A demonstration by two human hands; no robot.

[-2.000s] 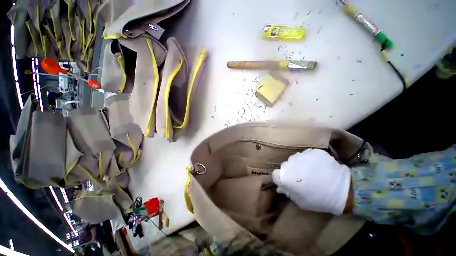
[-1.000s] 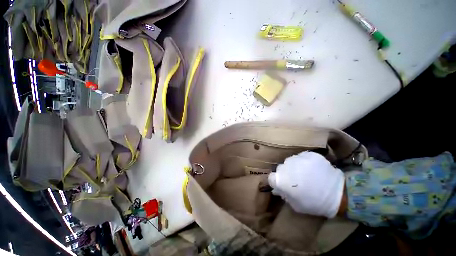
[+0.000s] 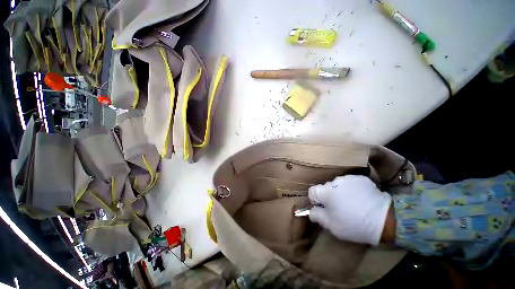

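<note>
A taupe bag (image 3: 248, 242) lies open in front of me, with a silver ring (image 3: 223, 192) at its left end and a small label (image 3: 292, 193) on the inside wall. My right hand (image 3: 353, 210), in a white glove, reaches into the bag from the right. It is closed on a small metal tool (image 3: 303, 213), possibly thread snips; the shiny tip shows beside an inner pocket and the rest is hidden in the fist. My left hand is not visible; patterned cloth, possibly its sleeve, shows at the bottom edge.
On the white table (image 3: 361, 107) lie a yellow lighter (image 3: 312, 37), a brush (image 3: 299, 73), a yellowish block (image 3: 300, 101), a green-ended pen tool (image 3: 405, 23) with a black cord, and thread scraps. Yellow-edged bag pieces (image 3: 51, 169) are heaped left. Red-handled cutters (image 3: 172, 236) lie lower left.
My right hand stays inside the bag and has shifted only slightly. The tool's tip, dark before, now shows bright and silvery. The whole view has drifted slightly.
</note>
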